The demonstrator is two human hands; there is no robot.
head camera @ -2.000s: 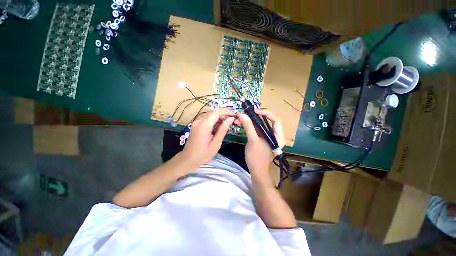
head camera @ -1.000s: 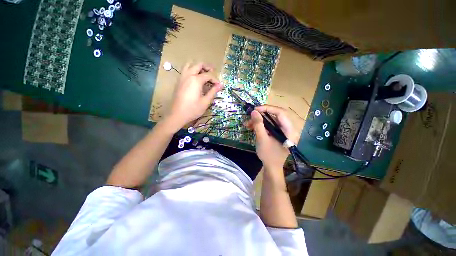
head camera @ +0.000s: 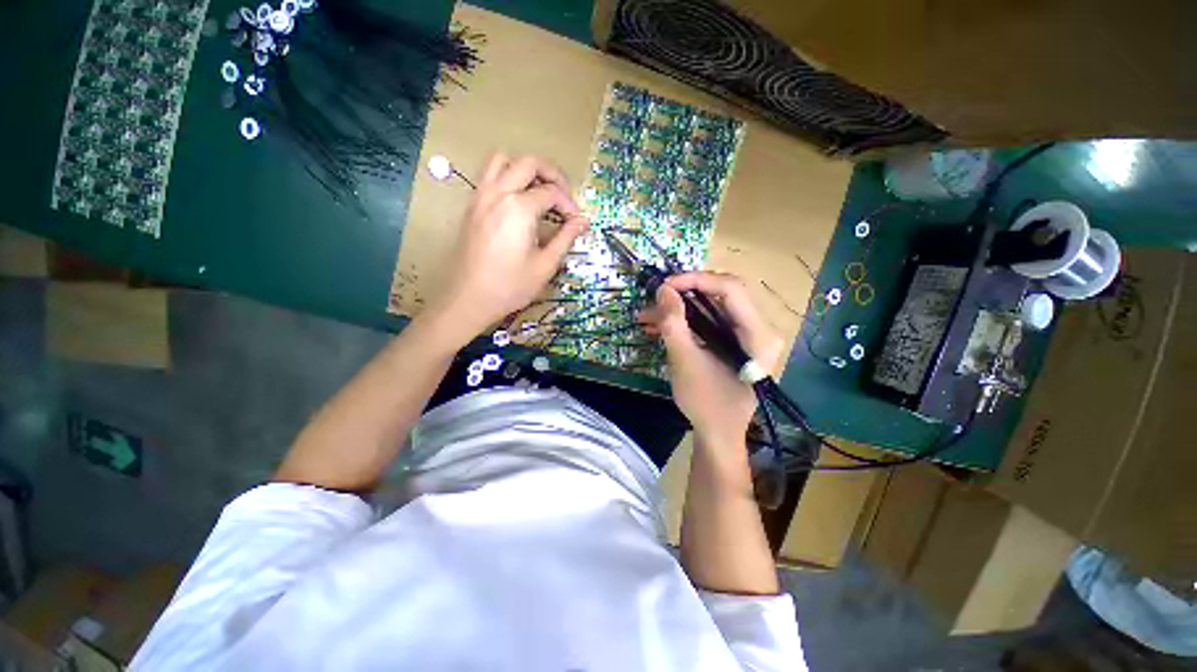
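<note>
My right hand (head camera: 715,348) is shut on the black soldering iron (head camera: 709,322), its tip pointing up-left over the green PCB panel (head camera: 663,164). My left hand (head camera: 512,243) pinches a thin dark lead wire at the panel's left edge, beside the iron's tip. A white wired disc (head camera: 439,167) shows at the upper left of that hand, its lead running to the fingers. Several discs (head camera: 492,362) hang at the panel's near left edge, with dark leads crossing the panel. The panel lies on a cardboard sheet (head camera: 512,79). Whether the tip touches the panel is unclear.
A pile of discs (head camera: 269,26) with dark leads lies at upper left, beside a second PCB panel (head camera: 125,118). At right stand the soldering station (head camera: 919,322), a solder spool (head camera: 1090,256) and a clear container (head camera: 939,171). An open carton (head camera: 775,85) stands behind. Loose rings (head camera: 856,273) lie near the station.
From two seconds ago, my hands have moved apart: the left went up-left with the wire, and the iron swung its tip onto the panel's middle area. Little differs from one second ago.
</note>
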